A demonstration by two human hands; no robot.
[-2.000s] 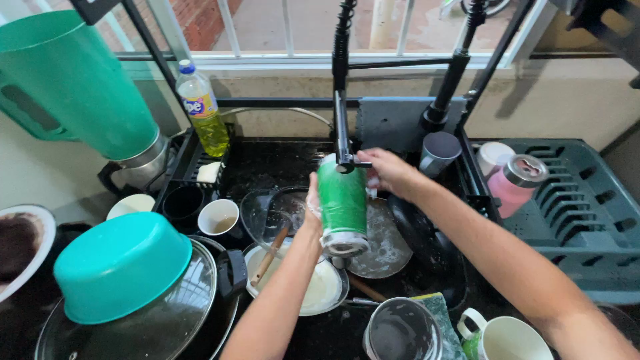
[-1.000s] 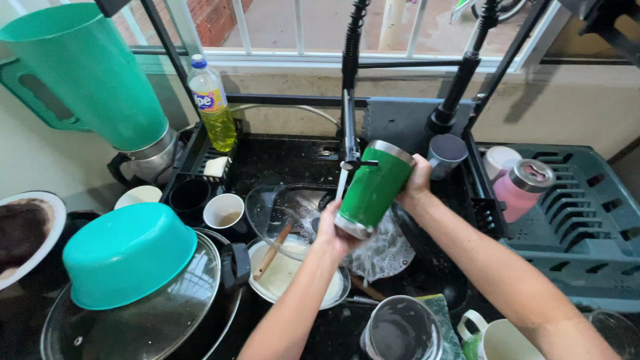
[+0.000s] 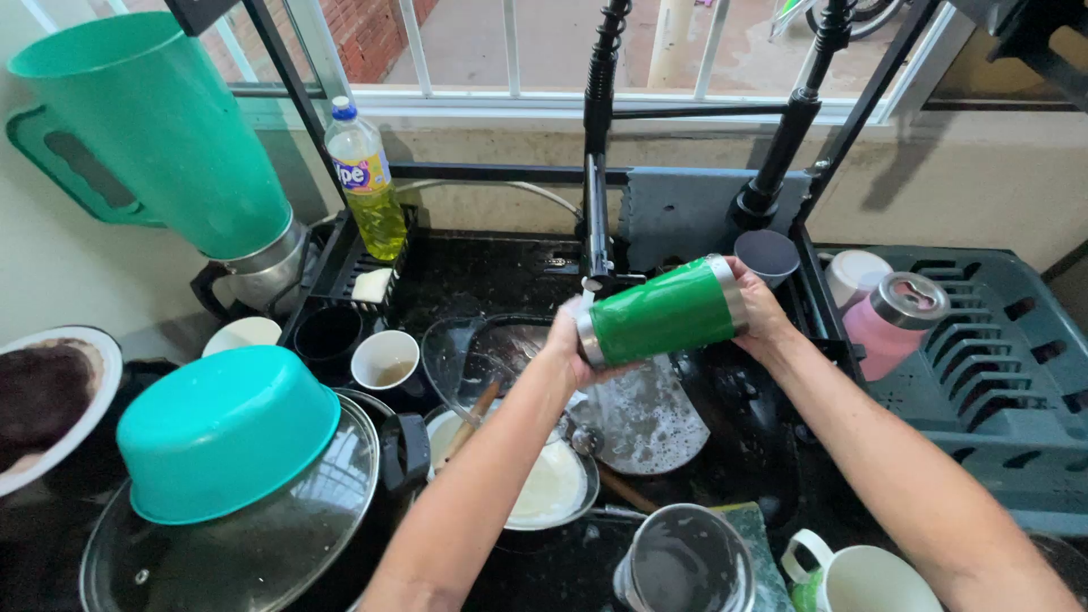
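My left hand [image 3: 571,344] and my right hand [image 3: 756,308] hold a green tumbler with steel ends [image 3: 667,313], lying nearly level just below the spout of the black spring faucet [image 3: 597,246]. The left hand is at its left end, under running water; the right hand grips the other end. Underneath, in the sink, a round dish or lid [image 3: 650,416] carries soapy water. A clear glass dish [image 3: 450,348] lies beside it, and a bowl with whitish liquid [image 3: 552,484] and a wooden-handled utensil [image 3: 469,425] is nearer me.
Left are a turquoise bowl [image 3: 225,433] on a glass pot lid [image 3: 340,527], cups and a detergent bottle [image 3: 367,191]. At the right stands a grey dish rack [image 3: 1003,433] with a pink bottle [image 3: 884,331]. A grey cup [image 3: 687,561], sponge [image 3: 748,544] and mug [image 3: 875,578] line the near edge.
The tumbler was upright and coated with suds, then tilted; now it lies nearly level and its green surface looks free of suds. Both hands have shifted around it.
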